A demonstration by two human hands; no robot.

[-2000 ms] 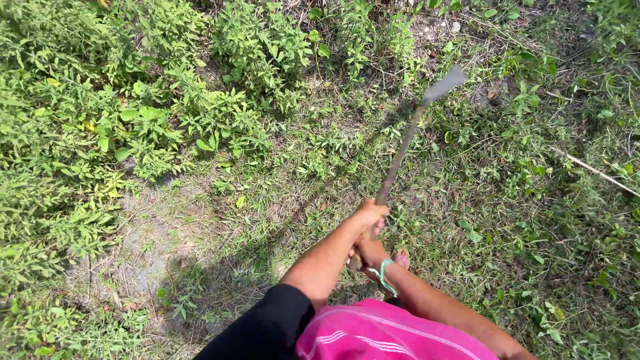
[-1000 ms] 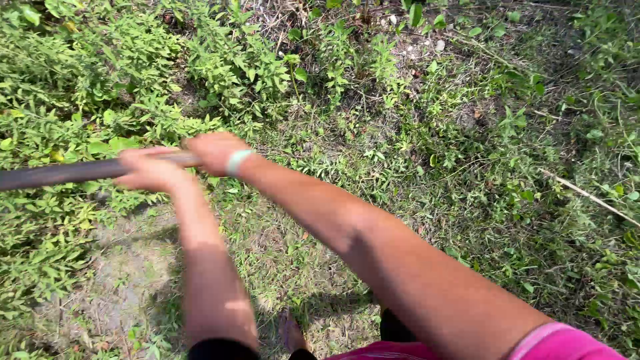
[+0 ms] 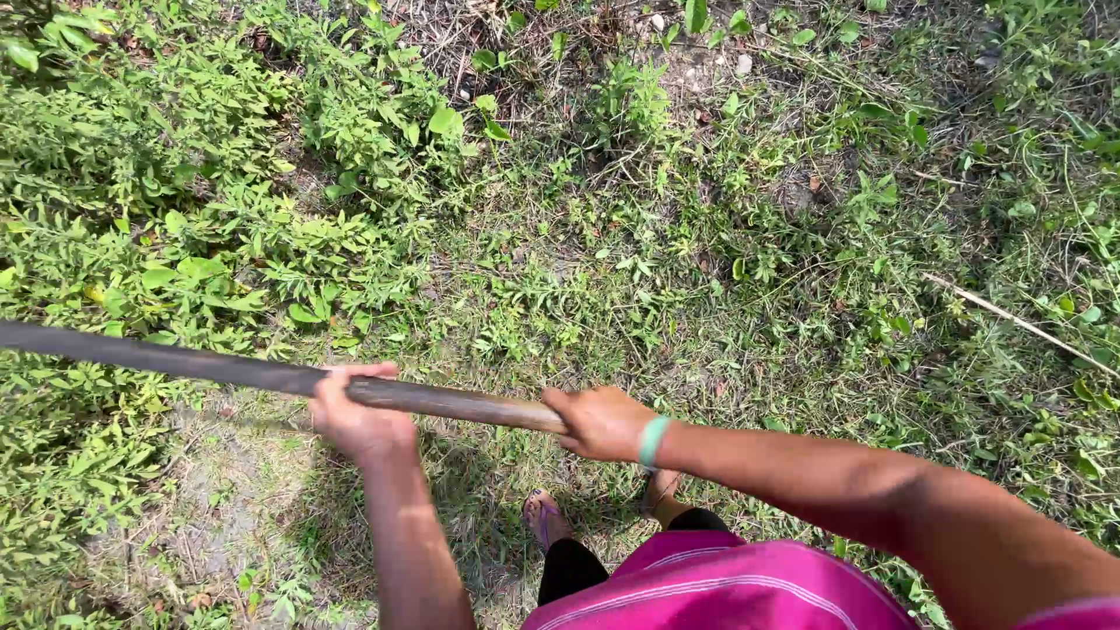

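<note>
A long wooden handle (image 3: 219,367), dark at its far part and paler near its end, runs from the left edge to the middle of the head view. My left hand (image 3: 363,411) is wrapped around it partway along. At the paler end, my right hand (image 3: 604,422) grips it, with a light green band (image 3: 653,440) on the wrist. The tool's head lies outside the view on the left.
Leafy green weeds (image 3: 201,157) grow thickly at the left. Short grass and cut-looking stems (image 3: 744,306) cover the ground at centre and right. A dry stalk (image 3: 1019,322) lies at the right. My sandalled foot (image 3: 544,518) stands below the handle.
Two seconds ago the tool pointed up and right with its metal blade in view and my hands close together. The handle now points left, and my hands are farther apart on it.
</note>
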